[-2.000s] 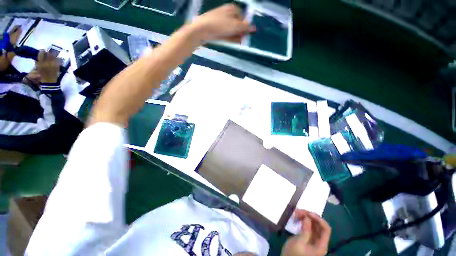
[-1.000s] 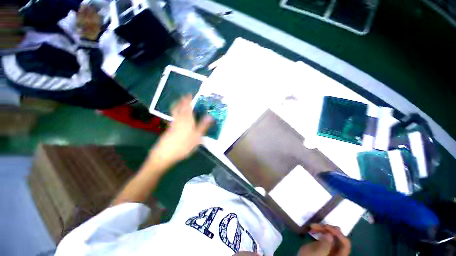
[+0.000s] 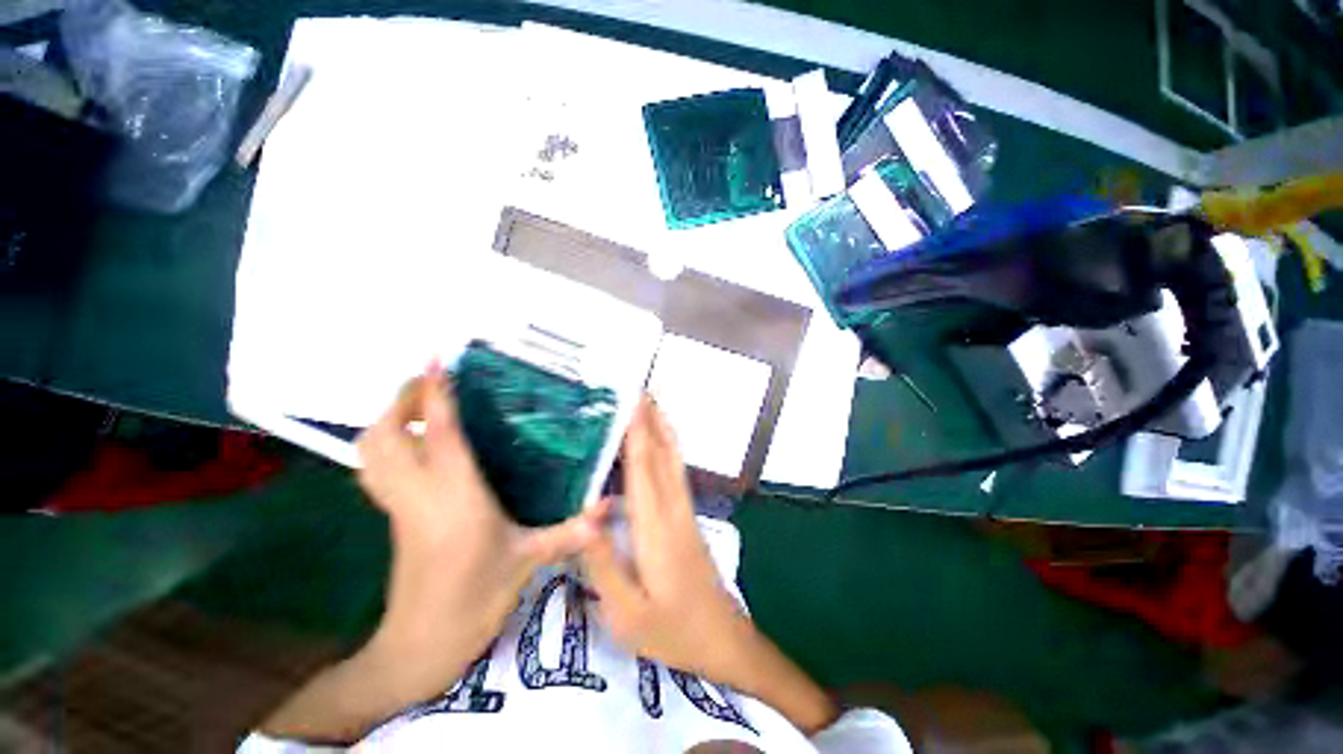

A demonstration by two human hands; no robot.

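Observation:
My left hand (image 3: 442, 508) and my right hand (image 3: 656, 545) hold a white frame (image 3: 508, 302) between them, at the near edge of the white sheet. A green circuit board (image 3: 538, 435) lies in or against the frame's near part, with my left thumb at its lower edge. The grey-brown fixture (image 3: 737, 317) lies just beyond and to the right, partly hidden by the frame, with a white square area (image 3: 714, 401) in it. Whether the board is fully seated cannot be told.
Small screws (image 3: 554, 150) lie on the white sheet (image 3: 354, 192). Another green board (image 3: 714, 155) and stacked boards (image 3: 921, 148) are at the back right. The blue screwdriver (image 3: 1002, 243) hangs at the right above a white device (image 3: 1164, 361). A clear plastic bag (image 3: 162, 111) lies back left.
My left hand has come back from the left with the frame and the left circuit board. My right hand has moved off the fixture's right side to join it. The view has shifted.

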